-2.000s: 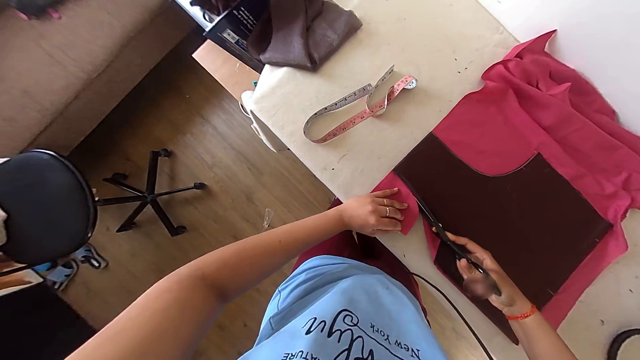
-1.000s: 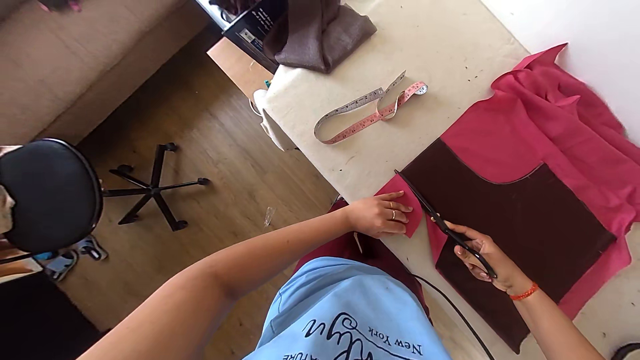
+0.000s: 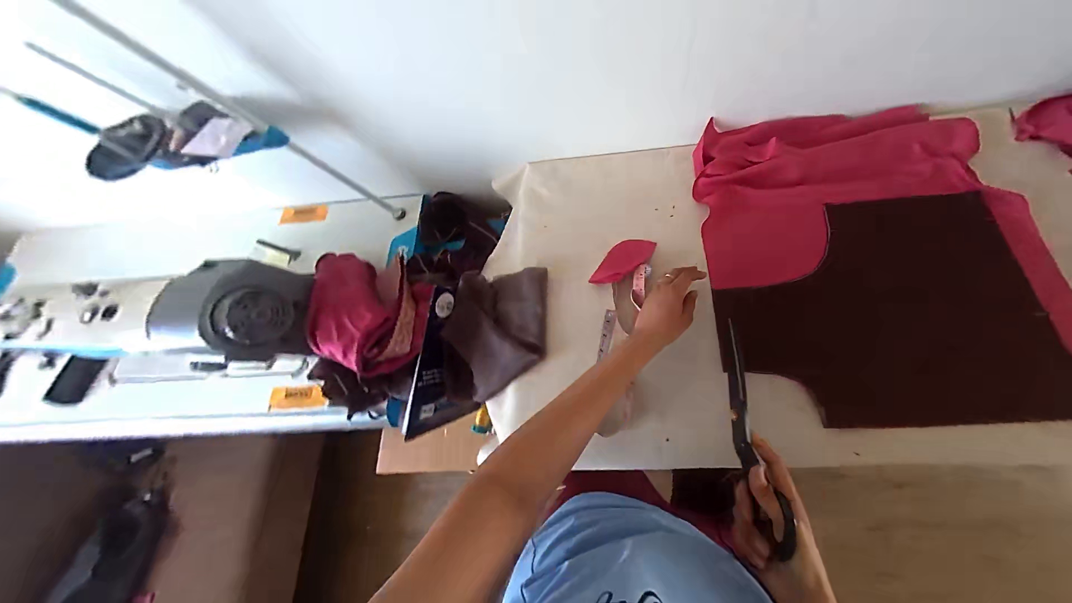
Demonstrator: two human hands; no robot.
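Note:
Black-handled fabric scissors [image 3: 737,410] are gripped in my right hand [image 3: 766,511] at the table's front edge, their blades pointing away from me along the left edge of a dark brown fabric piece [image 3: 904,318]. That piece lies on pink fabric [image 3: 762,243], which is bunched toward the wall. My left hand [image 3: 670,306] is over the cloth-covered table, fingers spread and near the fabric's left edge; it holds nothing that I can see. A small pink scrap [image 3: 624,260] lies beyond it. A tape measure [image 3: 638,289] is partly hidden under my left hand and forearm.
A crumpled grey-brown cloth [image 3: 502,327] sits at the table's left end. Beside it are a dark printed box [image 3: 427,360] and piled pink cloth [image 3: 356,310]. Farther left stands a sewing machine [image 3: 243,310]. More pink fabric [image 3: 1047,121] lies at the far right.
The view has swung left toward the sewing machine. My left hand has left the small pink piece, which now lies apart beyond the tape measure. The scissors remain in my right hand.

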